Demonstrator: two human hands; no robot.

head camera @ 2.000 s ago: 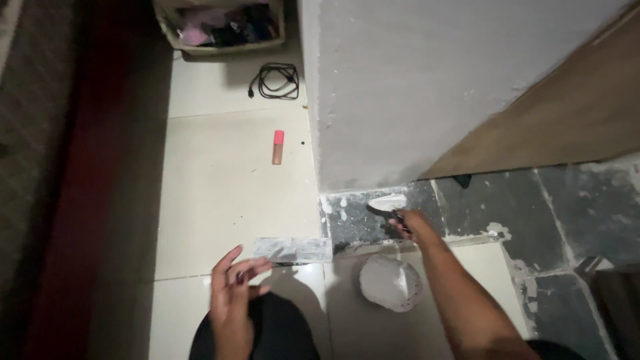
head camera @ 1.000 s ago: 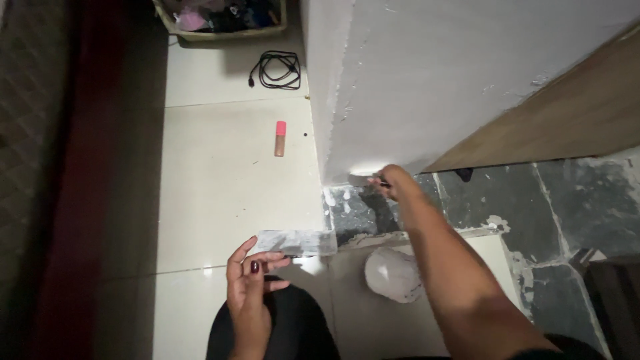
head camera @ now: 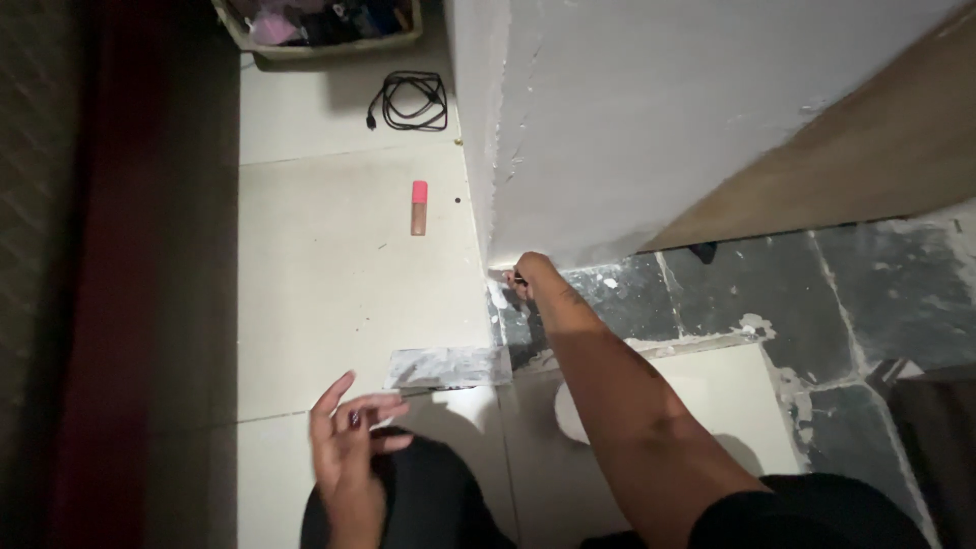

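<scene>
My right hand (head camera: 531, 276) is closed around the dark handle of a small tool, its light blade (head camera: 499, 273) mostly hidden at the foot of the grey wall's corner (head camera: 496, 229). White spots and smears lie on the dark stone strip (head camera: 625, 297) beside it. Beneath my right forearm, a round white container (head camera: 570, 413) shows only partly. My left hand (head camera: 354, 442) hovers over my knee with fingers apart and holds nothing. Just beyond its fingers, a flat grey-white smeared piece (head camera: 448, 367) lies across the floor tiles.
On the pale floor tile lies a small pink-capped tube (head camera: 418, 207). A coiled black cable (head camera: 412, 101) rests farther up, below a filled basket (head camera: 335, 52). A brown panel (head camera: 831, 168) borders the wall at right, and a dark object (head camera: 930, 427) stands at the lower right.
My right hand has moved left along the wall's foot to the corner, still holding the tool. The white container, in fuller view before, is now largely covered by my forearm.
</scene>
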